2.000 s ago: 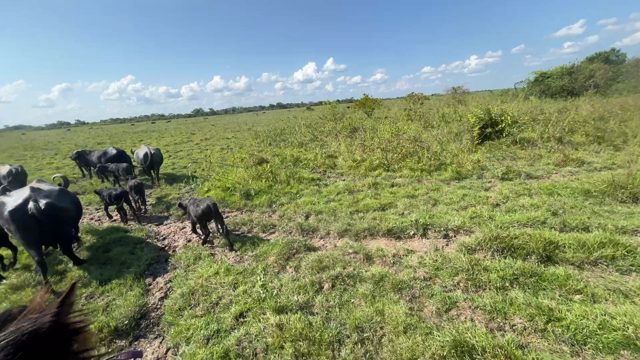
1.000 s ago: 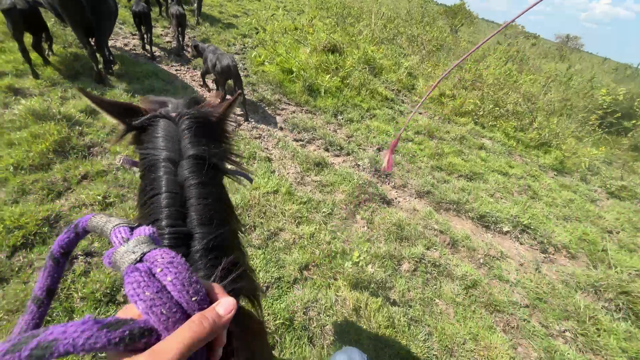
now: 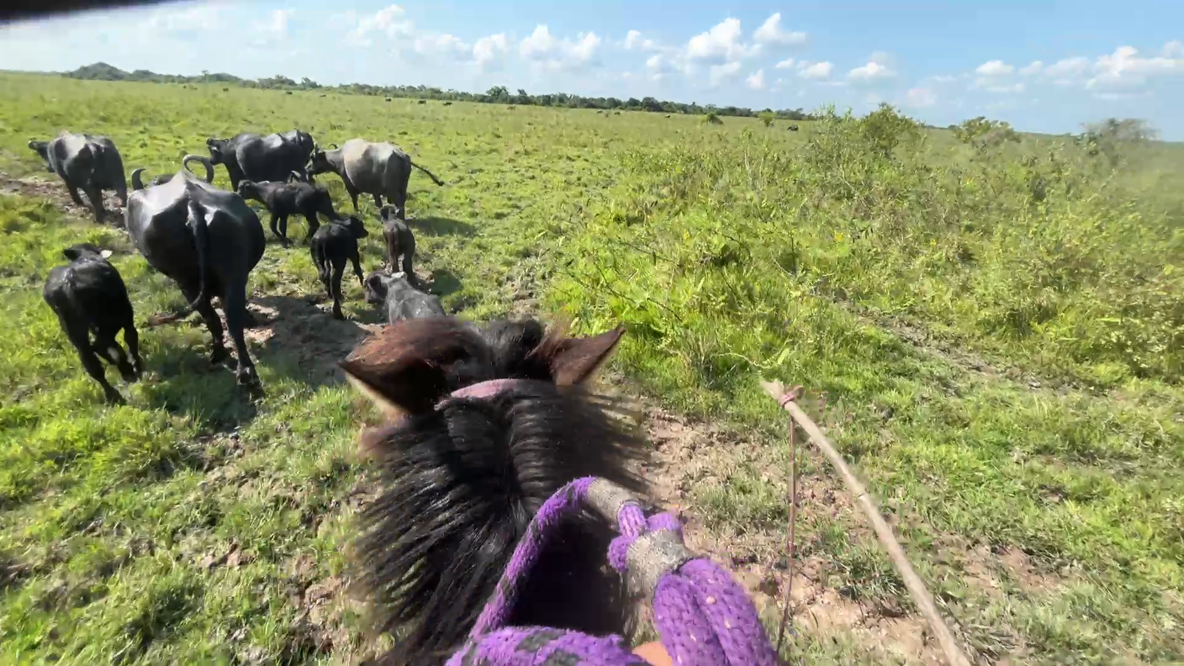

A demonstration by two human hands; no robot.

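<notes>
A horse's black-maned head and neck (image 3: 481, 462) fill the lower middle, ears pointing away from me. Over the neck lie thick purple braided rope reins (image 3: 708, 610), bound with grey wraps. A sliver of skin from one hand (image 3: 653, 653) shows at the bottom edge against the reins; which hand it is and how its fingers lie cannot be told. A thin wooden stick (image 3: 874, 513) slants up from the lower right edge, with a reddish cord (image 3: 791, 518) hanging from its tip. Whatever holds the stick is out of view.
Ahead on the left walk several water buffalo, a large dark one (image 3: 194, 240) nearest, with calves (image 3: 91, 310) among them. One calf (image 3: 405, 298) is just beyond the horse's ears. Low bushes (image 3: 888, 203) stand to the right, and a muddy track (image 3: 703, 481) crosses the grass.
The view has tilted up from the horse's neck to the herd. The hand that showed largely on the reins is now almost wholly out of frame. The stick's wooden part has come into view.
</notes>
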